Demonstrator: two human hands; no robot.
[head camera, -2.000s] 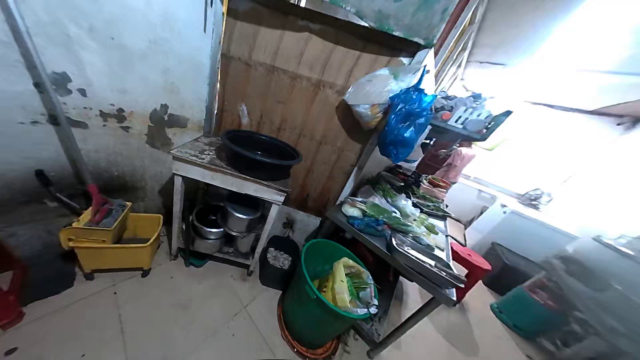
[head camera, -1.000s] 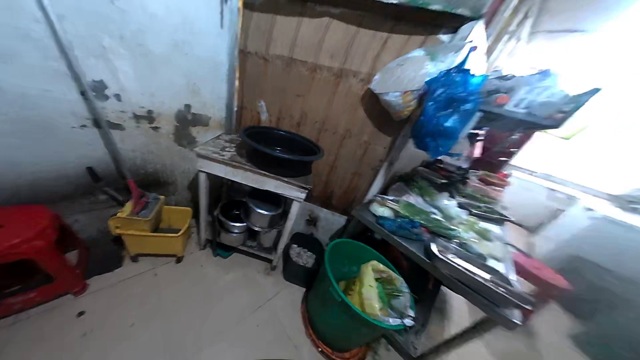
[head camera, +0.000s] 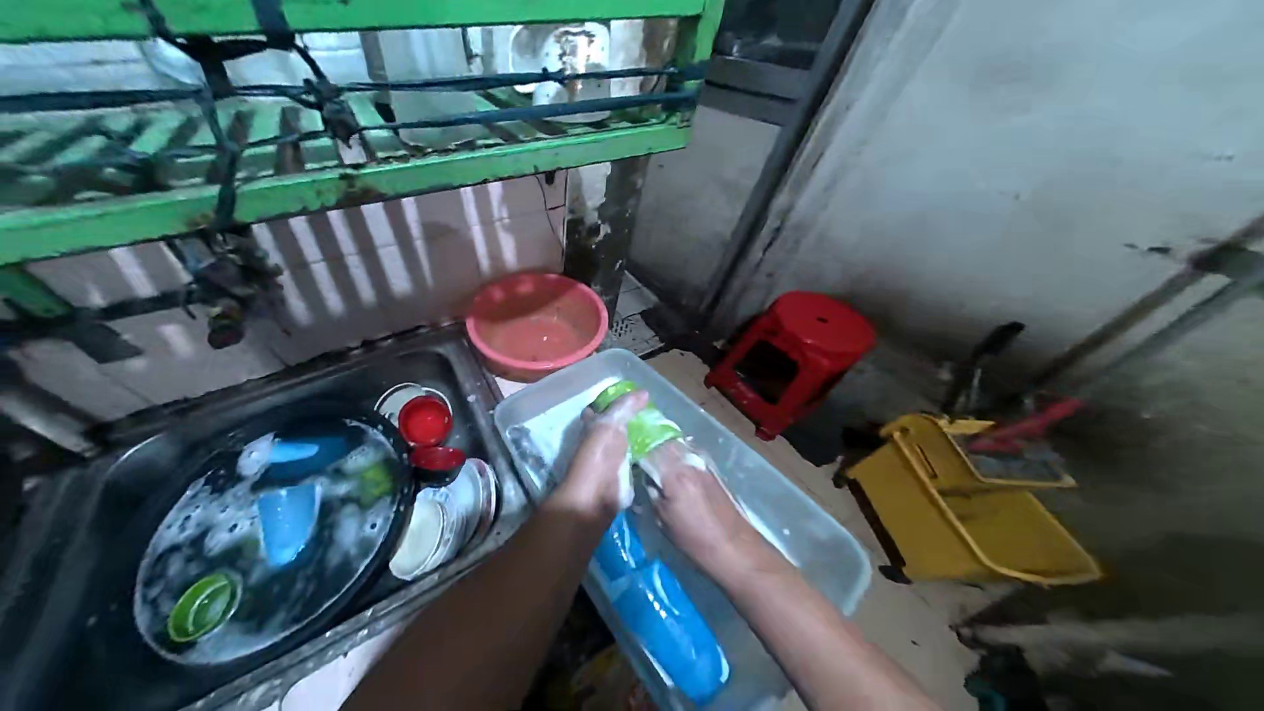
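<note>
My left hand (head camera: 604, 449) is closed around one side of a green plastic cup (head camera: 648, 431), with suds on the fingers. My right hand (head camera: 684, 484) is at the cup's other side, its fingers partly hidden at or inside the rim. Both hands are over a clear plastic tub (head camera: 805, 518), in which blue plastic cups or pitchers (head camera: 671, 627) lie below my wrists. Left of the tub, a black basin (head camera: 326, 592) of soapy water sits in the sink, holding a light-blue cup (head camera: 287, 523) and a green cup (head camera: 204, 606).
White plates (head camera: 444, 523) and red bowls (head camera: 426, 422) stand in the sink beside the basin. Behind the tub is a pink basin (head camera: 538, 321). A red stool (head camera: 805, 346) and a yellow mop bucket (head camera: 968, 504) stand at right. A green rack (head camera: 444, 163) hangs over the sink.
The view has swung from the side table and green bin to the sink. Both hands, absent from the earlier frames, now show at the green cup.
</note>
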